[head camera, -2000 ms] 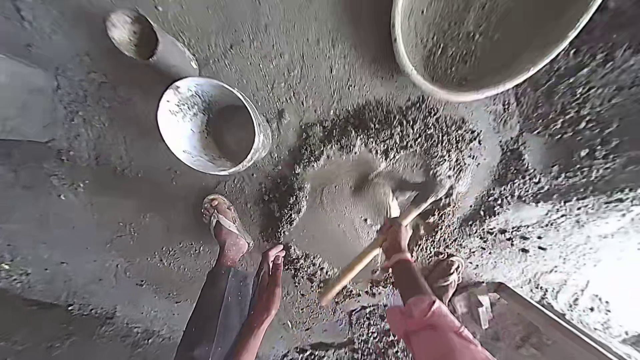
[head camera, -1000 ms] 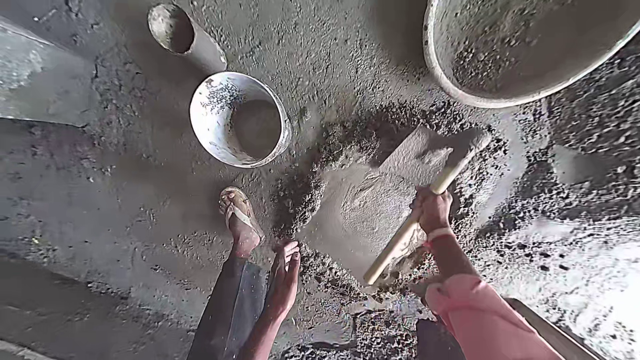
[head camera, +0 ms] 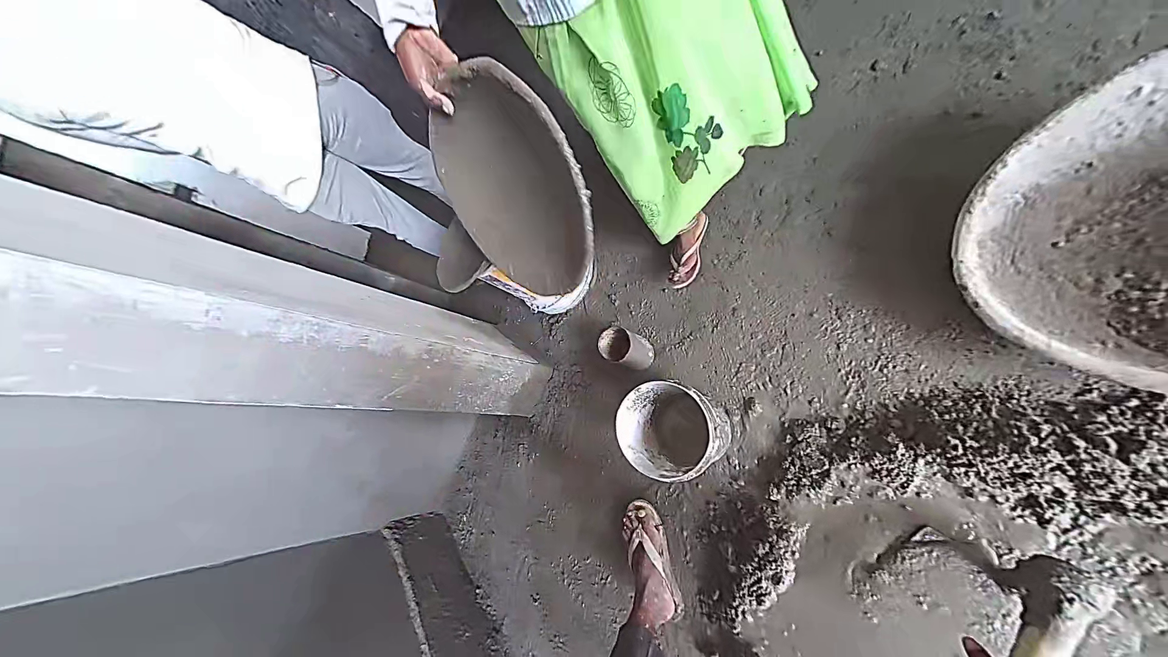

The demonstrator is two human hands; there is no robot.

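Observation:
Wet grey mortar [head camera: 839,566] lies pooled at the lower right, ringed by coarse, gravelly mix [head camera: 985,438]. A hoe-like tool [head camera: 1045,589] rests in it, its head partly sunk and its pale handle cut off by the bottom edge. Beside the handle shows a sliver of what looks like a fingertip of my right hand [head camera: 975,646]; the rest of that hand is out of frame, so its hold is hidden. My left hand is out of view. Left of the mortar stands a whitish bucket [head camera: 719,429] with grey material inside.
A small cylindrical container [head camera: 639,351] stands behind the bucket. A large pan [head camera: 972,265] is at the right. At the upper left, a person's hand [head camera: 427,68] holds a shallow basin [head camera: 511,173] near another person in a green skirt [head camera: 675,100]. A smooth ledge [head camera: 274,338] runs along the left.
The view has swung far toward the upper left, bringing in two people, a basin and the ledge. My left hand has left the frame, and my right hand is almost wholly out of it.

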